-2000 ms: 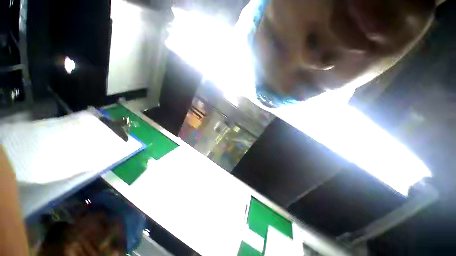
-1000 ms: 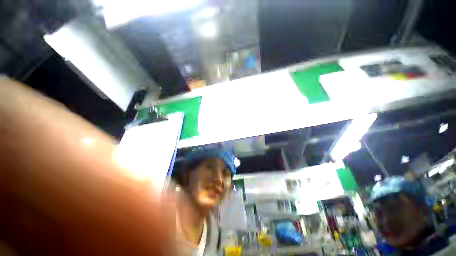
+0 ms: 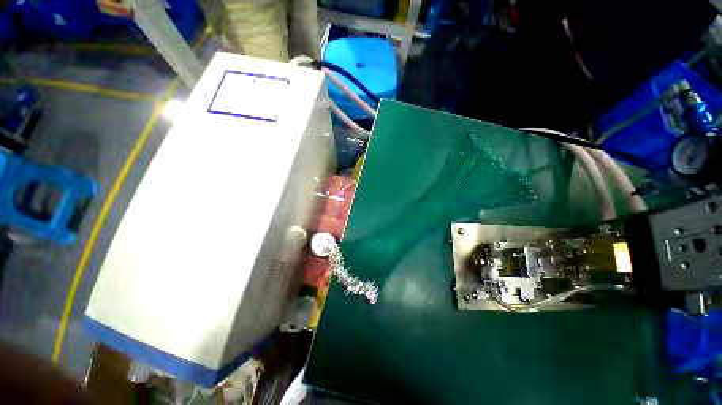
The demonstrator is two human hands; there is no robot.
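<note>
A fanned bundle of thin green wires [image 3: 423, 210] lies on the green bench mat [image 3: 412, 332], with a cluster of small silvery tips [image 3: 356, 283] at its near left end. To its right stands a brass and silver fixture [image 3: 518, 269] on a flat metal plate, beside a grey metal machine head [image 3: 693, 245]. A dark reddish blur sits at the lower left corner; I cannot tell if it is part of a hand. Neither of my hands can be made out.
A white cabinet [image 3: 210, 206] with a blue edge stands left of the bench. A red box with a round white button [image 3: 323, 244] sits between them. Blue stools [image 3: 360, 75], blue bins [image 3: 649, 111] and a person's legs [image 3: 257, 32] are beyond.
The view has swung from faces, ceiling lights and a clipboard down to the bench, wires and machine. The large blurred skin-coloured shape at the left has gone from most of the picture.
</note>
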